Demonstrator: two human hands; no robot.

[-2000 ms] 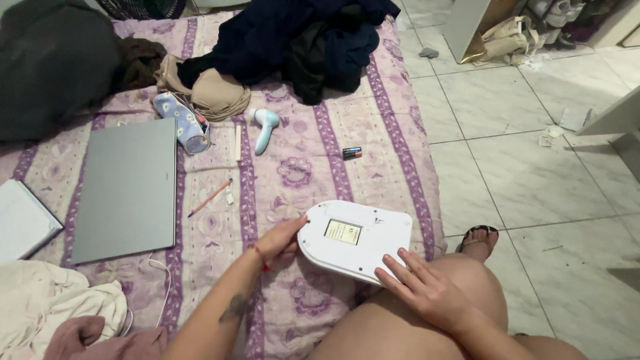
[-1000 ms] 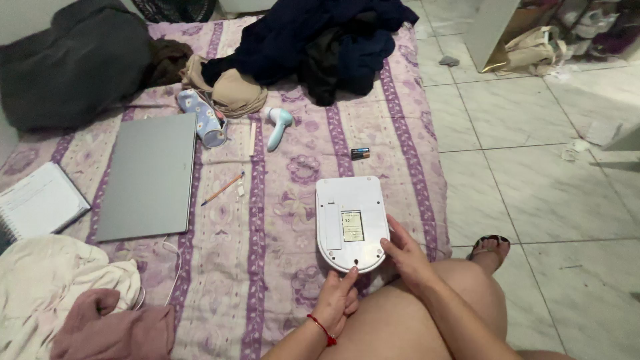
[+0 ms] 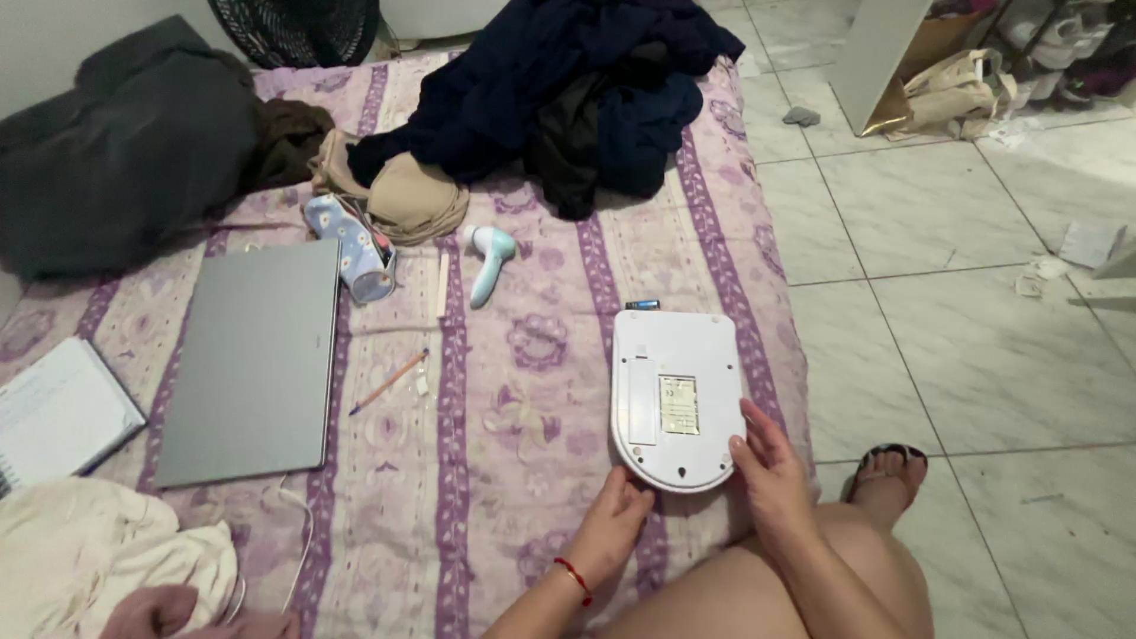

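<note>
A white plastic device [image 3: 710, 351], flat at one end and rounded at the other, shows its underside, with a label bearing writing and a long battery cover [image 3: 642, 404]. My right hand [image 3: 768, 457] grips its right edge, thumb on the underside. My left hand [image 3: 612, 515] is at the rounded end's lower left, its fingertips at or just under the rim; whether they grip it is unclear. Just beyond the flat end lies a battery [image 3: 642, 304], partly hidden. A pale blue and white handheld brush device [image 3: 491, 262] lies farther off on the patterned bedspread [image 3: 532, 444].
At the left are a closed grey laptop [image 3: 253, 364], a notebook [image 3: 62, 408], a pen [image 3: 389, 382] and a daisy-print pencil case [image 3: 349, 248]. Dark clothes [image 3: 568, 89] lie across the far side. A cable [image 3: 306, 532] runs near the laptop. The bed's right edge borders the tiled floor [image 3: 887, 355].
The white device has turned from lying sideways, two seconds ago, to having its rounded end toward me. My right hand has gone from its underside to its right edge.
</note>
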